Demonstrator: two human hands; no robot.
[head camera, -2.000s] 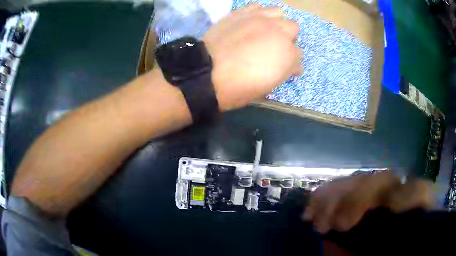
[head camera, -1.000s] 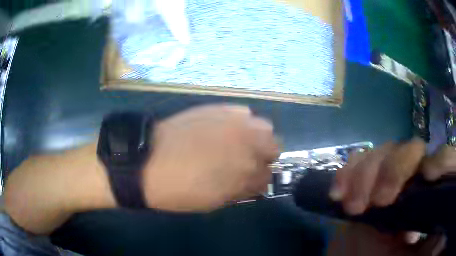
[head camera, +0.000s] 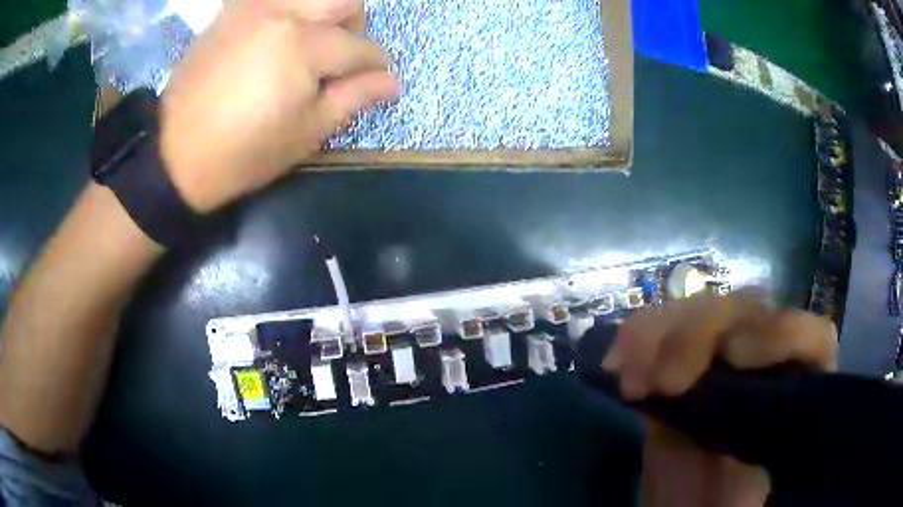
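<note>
A long white housing (head camera: 448, 309) lies slightly slanted on the dark bench mat. Inside it is a dark circuit board (head camera: 426, 368) with rows of white blocks and a yellow-marked part (head camera: 250, 385) at its left end. A white lead (head camera: 340, 285) sticks up over the far edge. My right hand (head camera: 718, 347) is closed around a thick black electric screwdriver (head camera: 812, 411), its front over the board's right part. My left hand (head camera: 272, 99) is over the screws (head camera: 485, 79) in a brown carton (head camera: 475, 159), fingers bent; whether they hold a screw cannot be told.
A crumpled clear plastic bag (head camera: 134, 30) lies over the carton's left part. A blue sheet (head camera: 669, 35) is right of the carton. Another strip unit (head camera: 767, 81) and dark trays with small boards (head camera: 833, 198) stand along the right side.
My left hand has moved from over the board back up to the screws. The carton and housing appear further left in view, and more of the board shows. My right hand still holds the screwdriver.
</note>
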